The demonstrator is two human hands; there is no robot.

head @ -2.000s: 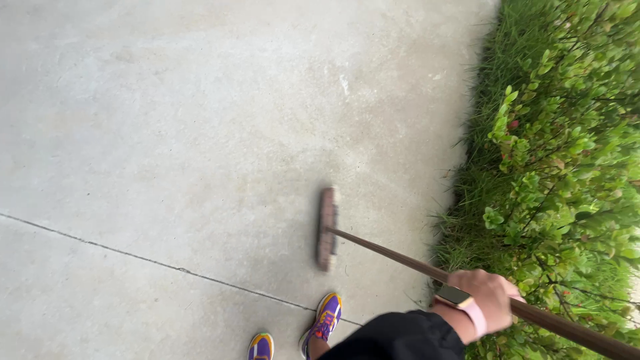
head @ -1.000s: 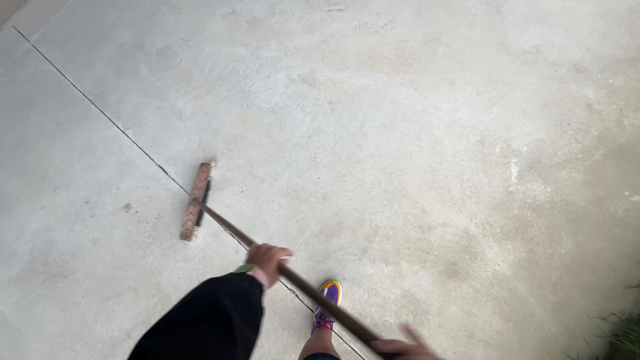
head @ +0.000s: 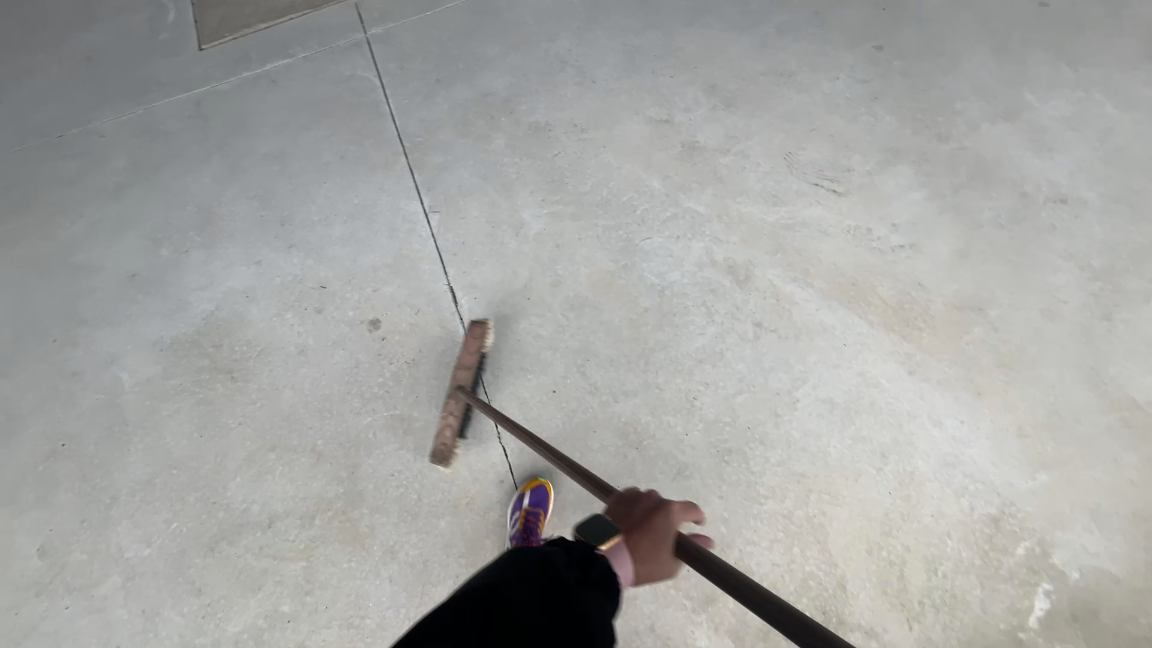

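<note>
My left hand (head: 655, 535), with a smartwatch (head: 598, 532) at the wrist and a black sleeve, is wrapped around the long brown handle (head: 549, 453) of a push broom. The handle slants from the lower right up to the broom head (head: 462, 391), a narrow brown block with pale bristles at its ends and dark ones between. The head lies across a dark joint line in the concrete floor. My right hand is outside the view; the handle's upper end is cut off by the bottom edge.
A purple and yellow shoe (head: 531, 511) stands just below the broom head. The concrete floor (head: 765, 315) has a dark joint (head: 405, 153) and a paler crossing line. At the upper left lies a darker rectangular panel (head: 261, 13).
The view has swung away from the green hedge seen two seconds ago. My right hand, on the handle one second ago, has left the view. The broom head now lies nearer the shoe.
</note>
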